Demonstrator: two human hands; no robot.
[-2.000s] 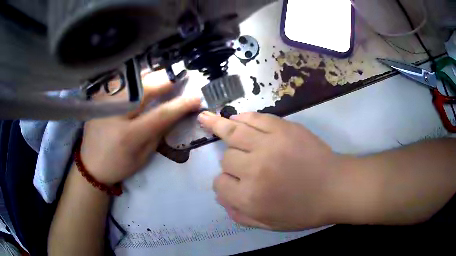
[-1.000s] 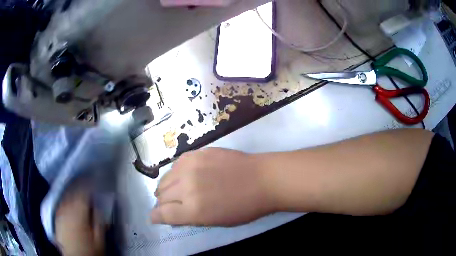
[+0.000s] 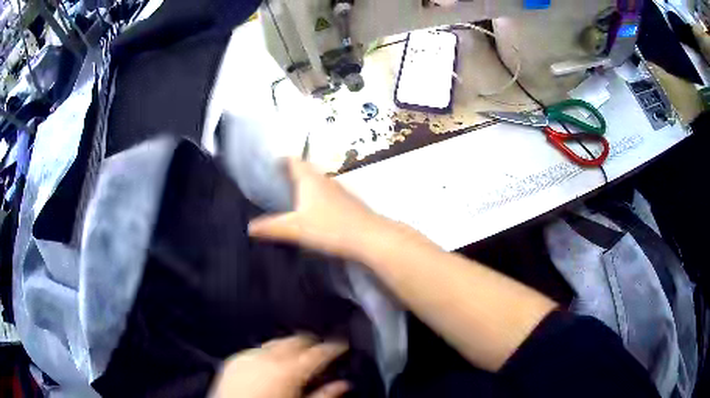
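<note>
A large dark fabric piece (image 3: 226,264) with pale mottled lining (image 3: 121,233) along its edges lies over the lap and the table's left part. My right hand (image 3: 327,214) is on its upper right edge, with the thumb over the dark side and a blurred pale flap (image 3: 253,159) at the fingers; it appears to grip the fabric. My left hand (image 3: 284,369) is blurred and cut off by the bottom edge, low on the dark fabric; its grip is unclear. The sewing machine head (image 3: 311,47) stands above and beyond the fabric.
A phone (image 3: 427,70) with a bright screen lies on the worn machine bed. Scissors (image 3: 545,120) with green and red handles lie at right, over a black cable. More pale and dark fabric (image 3: 623,288) hangs at lower right and also piles at far left (image 3: 47,233).
The view has swung back and widened. Both hands have left the needle area. The dark fabric with pale lining now spreads across the front, with my right hand at its edge.
</note>
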